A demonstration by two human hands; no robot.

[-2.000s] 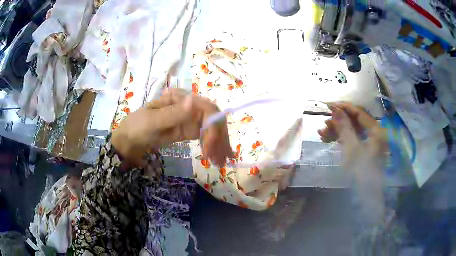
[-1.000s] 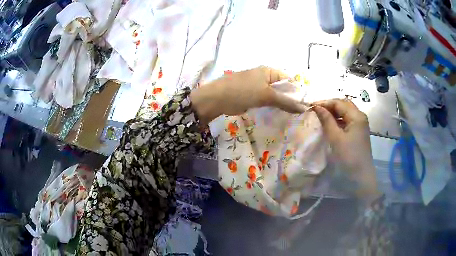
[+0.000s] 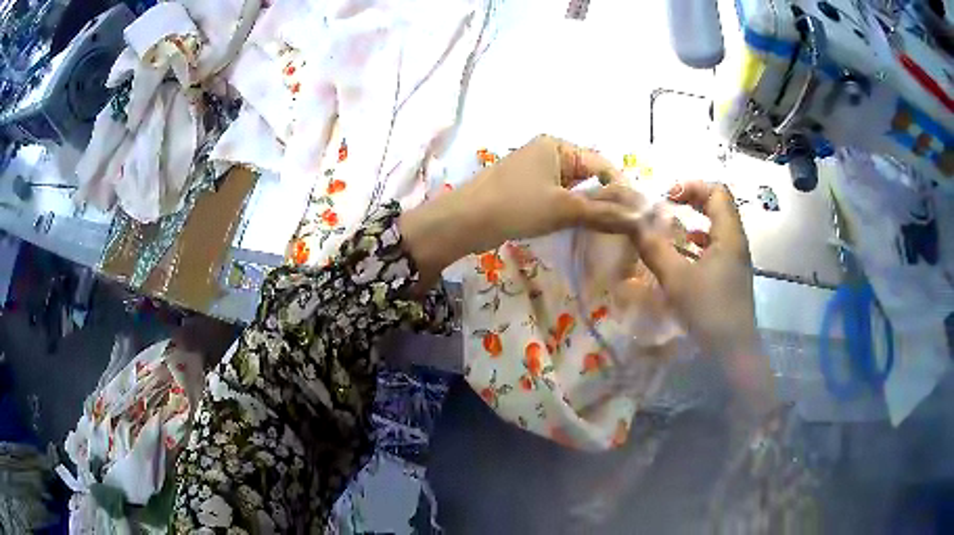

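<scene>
A thin white floral piece (image 3: 534, 355) with orange flowers lies over the table's front edge and hangs down in front. My left hand (image 3: 539, 199) pinches its upper edge from the left. My right hand (image 3: 696, 251) grips the same edge from the right, its fingertips close to the left ones. The cloth between the fingertips is small and overexposed. The sewing machine (image 3: 779, 89) stands at the upper right, just beyond my hands.
More floral pieces (image 3: 356, 94) lie on the table at the left, beside a tied bundle (image 3: 157, 125) and a brown board (image 3: 209, 235). Blue-handled scissors (image 3: 858, 340) and white scraps (image 3: 905, 272) lie at the right. Another bundle (image 3: 136, 418) is at the lower left.
My hands were apart two seconds ago and came together on the cloth's upper edge. Since one second ago, the fingers have shifted slightly and the thin strip hanging at the bottom no longer shows.
</scene>
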